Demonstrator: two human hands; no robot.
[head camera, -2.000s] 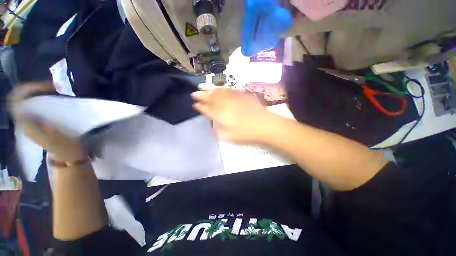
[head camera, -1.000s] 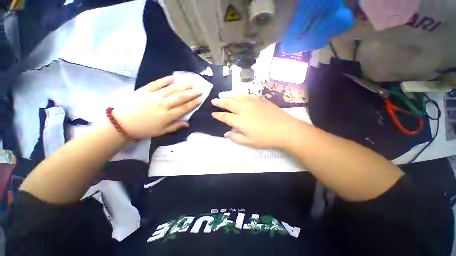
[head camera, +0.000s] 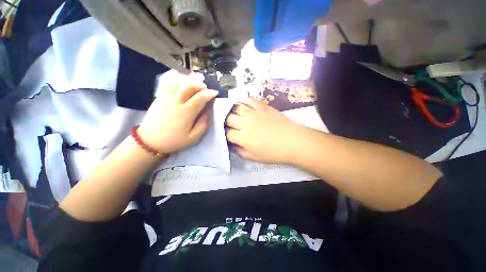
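Observation:
A pale-faced panel (head camera: 216, 143) with a dark edge lies flat on the white table in front of the needle area (head camera: 200, 69). My left hand (head camera: 178, 114) rests on its left part, with thumb and fingertips close together just below the presser foot. My right hand (head camera: 261, 130) has curled fingers at the panel's right edge, gripping it. The fingertips' exact hold is partly hidden. A dark garment panel (head camera: 136, 77) lies left of the needle. The knurled round metal part (head camera: 228, 81) is just right of the foot.
The machine head (head camera: 144, 26) arches overhead with a blue attachment (head camera: 290, 24). Scissors with red and green handles (head camera: 437, 106) lie on dark cloth (head camera: 362, 111) at the right. Pale pieces (head camera: 80, 106) are piled left. A smartphone (head camera: 290, 65) stands behind the needle.
My left hand has moved up toward the needle. The pale panel now lies below both hands, where dark cloth showed before. My right hand's fingers have curled in at its edge.

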